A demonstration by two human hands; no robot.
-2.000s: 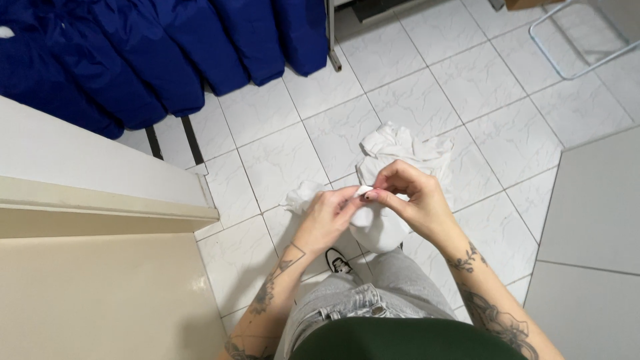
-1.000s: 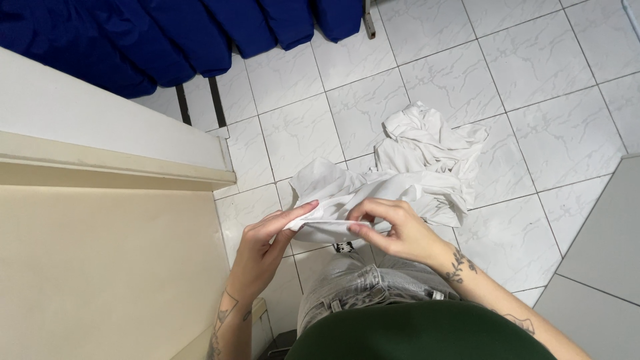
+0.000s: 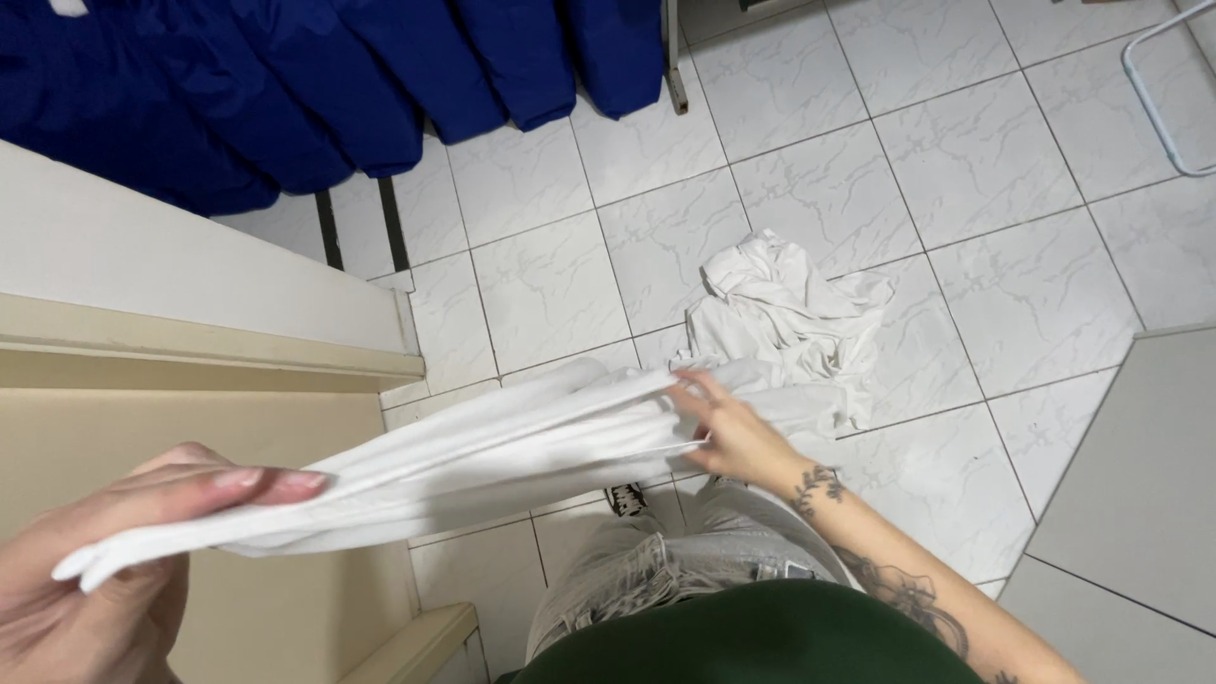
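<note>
A long white cloth (image 3: 513,446) is stretched between my hands, from the lower left to the middle of the head view. My left hand (image 3: 142,560), raised close to the camera, pinches one end, with a folded corner sticking out past the fingers. Farther along, my right hand (image 3: 727,427) holds the cloth's edges between thumb and fingers. Beyond the right hand, a crumpled heap of white fabric (image 3: 788,313) lies on the tiled floor; whether it is the same piece cannot be told.
Dark blue fabric covers or garments (image 3: 313,76) hang at the upper left, beside a metal rack leg (image 3: 674,76). A beige and white panel (image 3: 190,351) stands at left, a grey surface (image 3: 1130,475) at right. A light metal tube frame (image 3: 1149,104) is at the upper right.
My left hand has moved left and up toward the camera, drawing the cloth out long. The hands were close together on the cloth before; now they are far apart.
</note>
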